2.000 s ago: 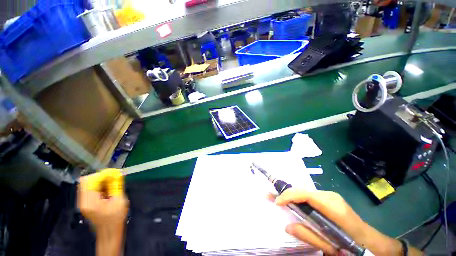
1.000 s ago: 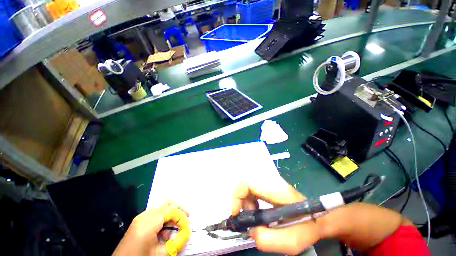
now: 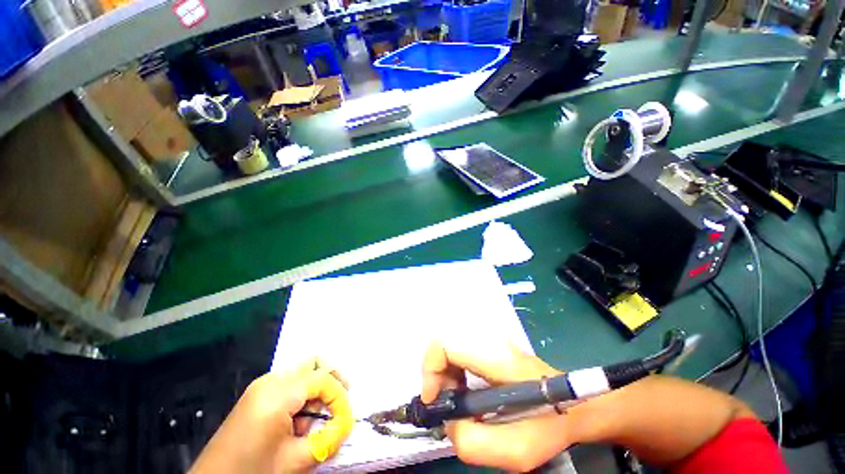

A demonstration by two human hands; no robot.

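Observation:
A stack of white-backed solar panels (image 3: 389, 305) lies in front of me. My right hand (image 3: 500, 417) holds the black soldering iron (image 3: 505, 398) over the stack's near part, its tip pointing left. My left hand (image 3: 287, 421), with yellow finger cots (image 3: 332, 428), is at the stack's near left edge. Its fingers pinch a thin dark strand, perhaps a lead wire (image 3: 313, 415), close to the iron tip. Whether tip and strand touch cannot be told.
The black soldering station (image 3: 649, 222) with a wire reel stands right, beside the iron stand's yellow sponge (image 3: 634, 313). A white scrap (image 3: 506, 244) lies behind the stack, black housings (image 3: 130, 417) left. A small solar panel (image 3: 491, 168) lies on the green line beyond the rail.
My left hand has come from the far left to the stack, and the iron has come down to it. The small panel on the line has moved right. Black housings show more fully at left.

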